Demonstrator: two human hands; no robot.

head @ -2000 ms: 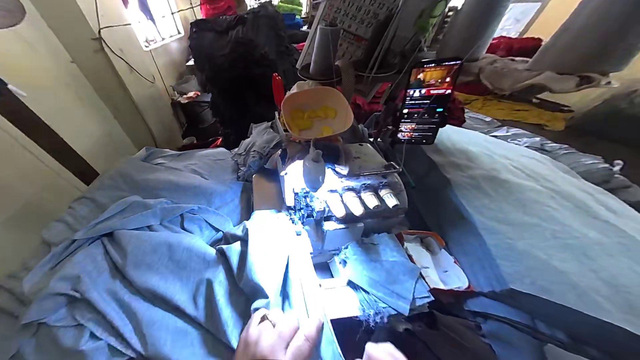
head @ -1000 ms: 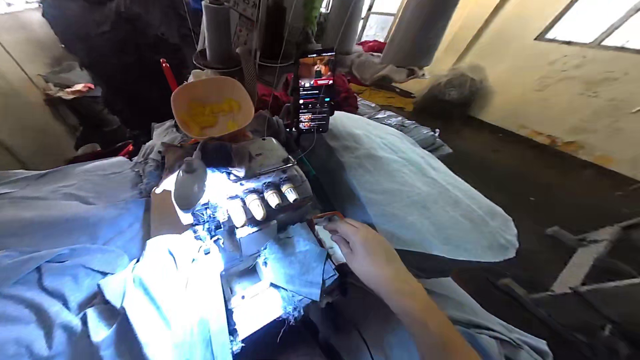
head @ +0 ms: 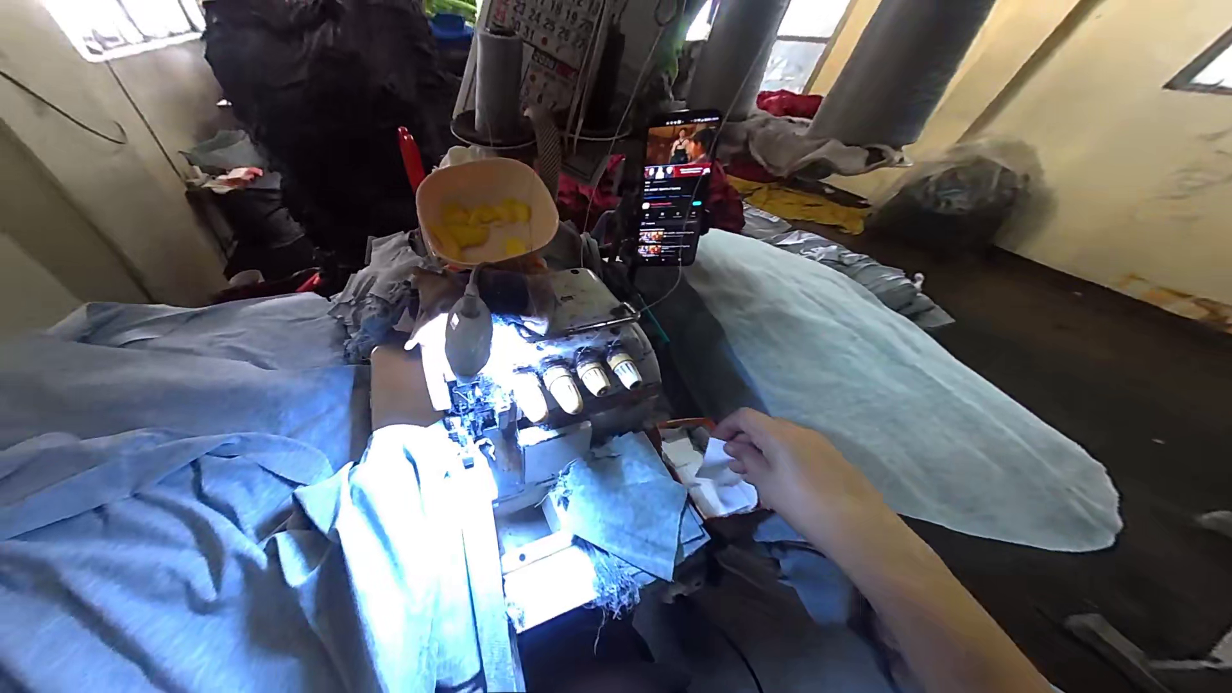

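My right hand (head: 770, 462) reaches in from the lower right to a small orange-rimmed tray (head: 685, 423) with white labels or fabric pieces (head: 717, 481) in it. Its fingertips are at a white piece; whether they pinch it cannot be told. To the left stands a brightly lit overlock sewing machine (head: 568, 332) with a row of tension dials (head: 592, 373). Light blue fabric (head: 395, 539) lies at its needle area and spreads over the left side. Small blue fabric scraps (head: 626, 500) with frayed threads rest on the machine's front. My left hand is out of view.
An orange bowl (head: 433, 207) with yellow pieces sits above the machine, beside a phone (head: 674, 188) showing a video. Grey thread cones (head: 500, 87) stand behind. A long pale blue fabric panel (head: 885, 385) lies right of the machine. A dark bundle (head: 308, 115) is at the back left.
Two seconds ago both hands were at the fabric's near edge. My right hand then moved to the tray and is still there; my left hand has left the view.
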